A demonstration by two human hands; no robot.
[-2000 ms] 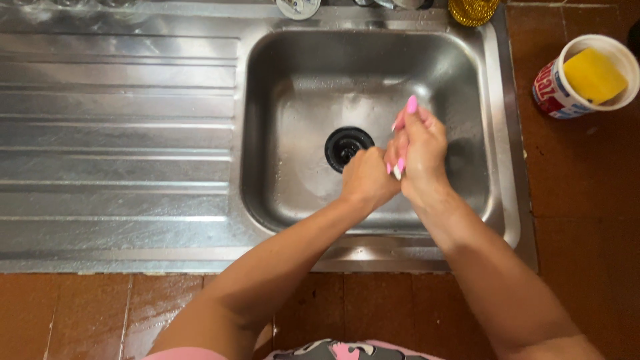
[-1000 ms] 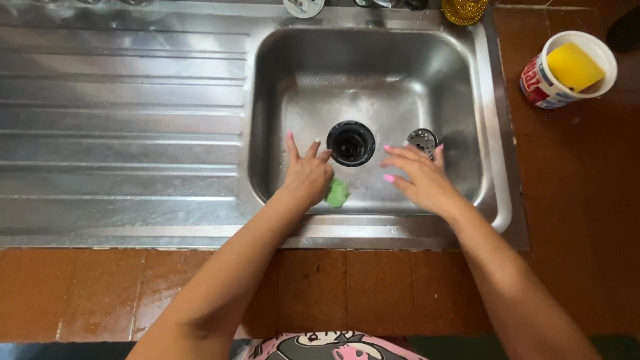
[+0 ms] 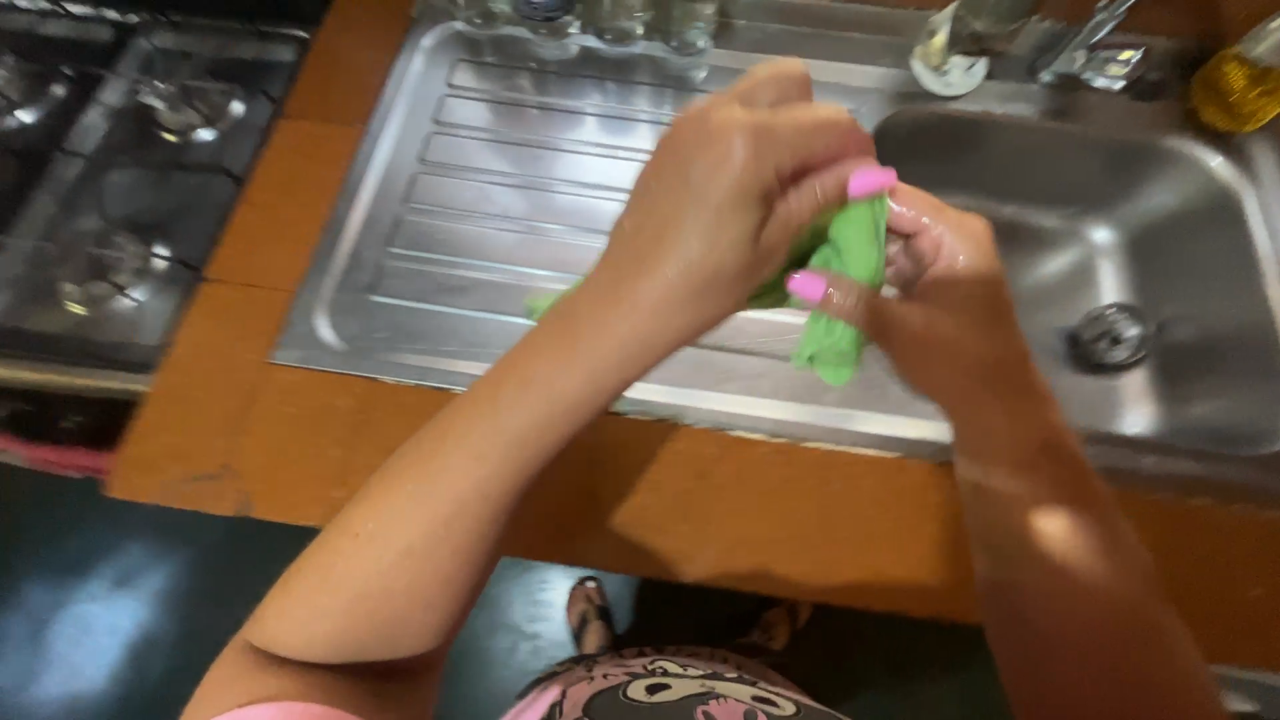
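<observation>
A green cloth [image 3: 848, 260] is bunched between my two hands, above the right side of the ribbed steel drainboard [image 3: 520, 190]. My left hand [image 3: 750, 180] grips it from the left, its thumb with a pink nail over the cloth's upper part. From the right, my right hand [image 3: 930, 270] closes on the same cloth, and a short end hangs below the fingers. Another bit of green shows beyond my left forearm. To the right lies the steel sink basin [image 3: 1050, 170], with a strainer [image 3: 1112, 338] at its drain.
A gas stove [image 3: 130, 190] stands at the left, beside the brown tiled counter [image 3: 300, 450]. Glass jars [image 3: 620, 20] line the drainboard's back. Behind the basin are a small white dish [image 3: 950, 70], a faucet [image 3: 1095, 60] and a bottle of yellow liquid [image 3: 1240, 85].
Both hands have gone from the basin to above the drainboard and now hold the green cloth, which lay in the basin by my left hand one second ago. The view has swung left.
</observation>
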